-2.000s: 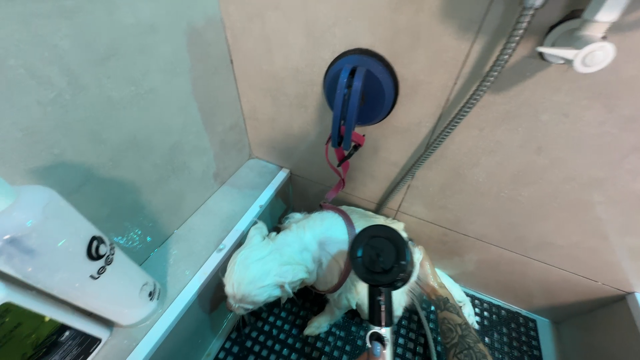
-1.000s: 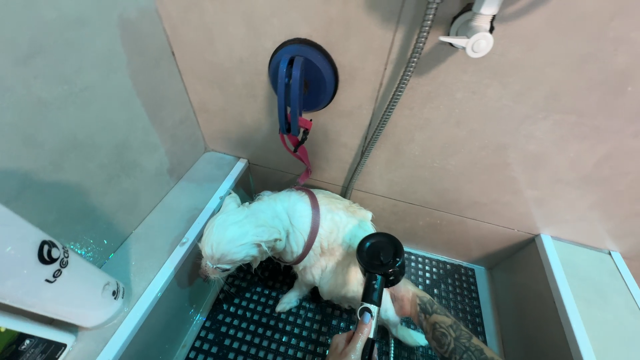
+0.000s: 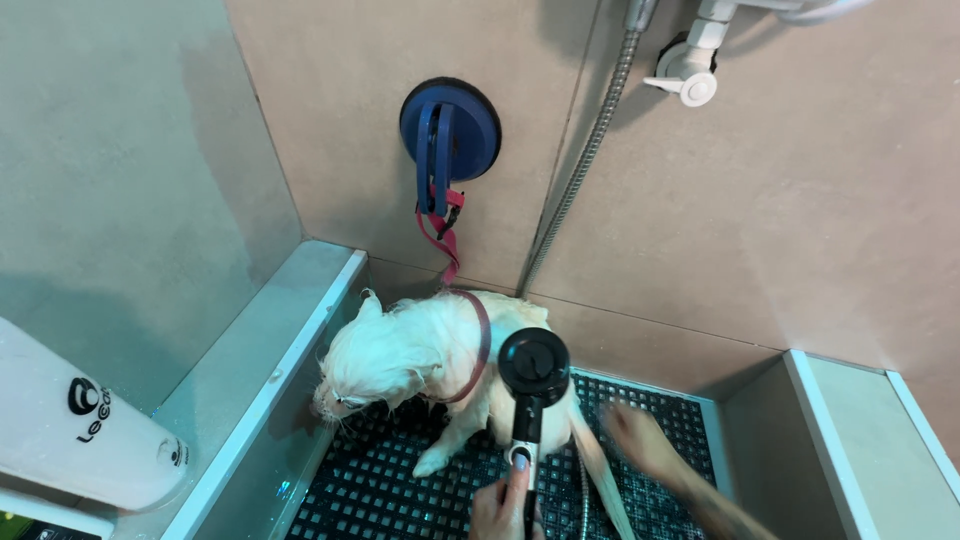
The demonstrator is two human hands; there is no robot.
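My left hand (image 3: 499, 506) grips the handle of a black shower head (image 3: 534, 364), its thumb on the metal-coloured part below the head. The shower head is in front of the hindquarters of a wet, white-coated dog (image 3: 382, 349). A reddish strap (image 3: 480, 337) loops around the dog's body, and its head is lowered at the left wall of the tub. The dog's wet tail (image 3: 604, 472) hangs down to the right. Just right of the tail is my right hand (image 3: 637, 439), blurred, with no object visible in it; its finger positions are unclear.
A blue suction cup (image 3: 450, 131) on the tiled wall holds a pink tether (image 3: 446, 244). A metal hose (image 3: 581, 176) and a white valve (image 3: 694, 82) are further right. A white bottle (image 3: 82, 420) lies near the left ledge (image 3: 255, 330). Black grid matting (image 3: 375, 480) covers the floor.
My right hand, hidden at the dog's rear in the earlier frames, has come into sight right of the tail. My left hand still holds the shower head.
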